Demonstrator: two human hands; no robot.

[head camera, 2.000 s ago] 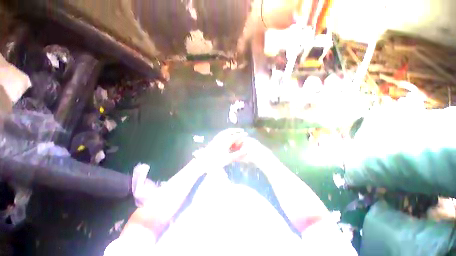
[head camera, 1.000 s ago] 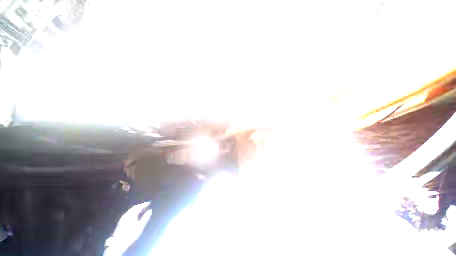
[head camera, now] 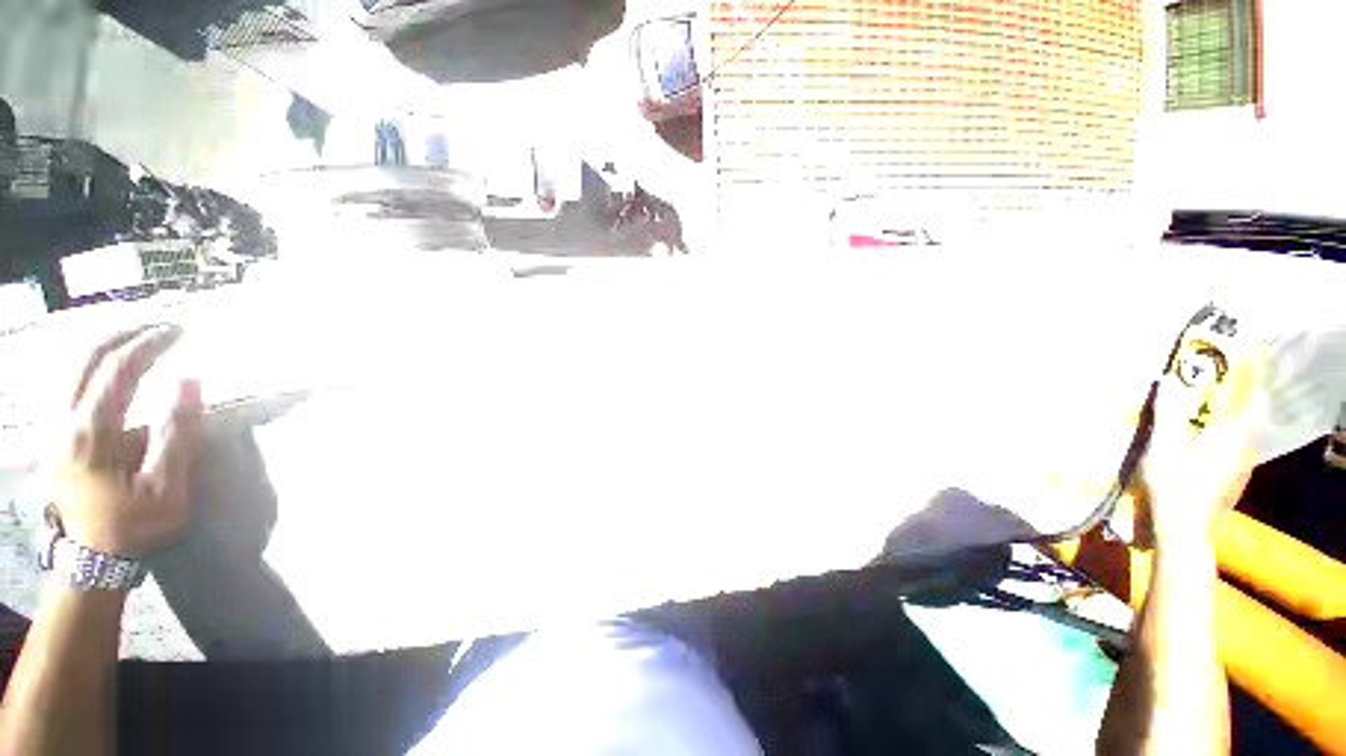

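A long ledge point(head camera: 620, 443), washed out to white by glare, crosses the view in front of me. My left hand point(head camera: 136, 428), with a metal watch on the wrist, is over the ledge's left end, fingers apart, holding nothing that I can see. My right hand point(head camera: 1193, 473) is at the right, closed around a yellow hoist pendant control point(head camera: 1199, 369). A dark cable point(head camera: 1134, 455) runs beside this hand and down along the ledge's near edge.
Orange hoist tubes point(head camera: 1284, 638) lie at the lower right by my right forearm. Beyond the ledge are an orange-red tiled roof point(head camera: 930, 104), a barred window point(head camera: 1208, 56) and a street far below with vehicles, blurred by glare. A dark floor lies below the ledge's near edge.
The view has swung from the green floor indoors to the ledge and the street. My hands, together earlier, are now wide apart, the right one holding the pendant control.
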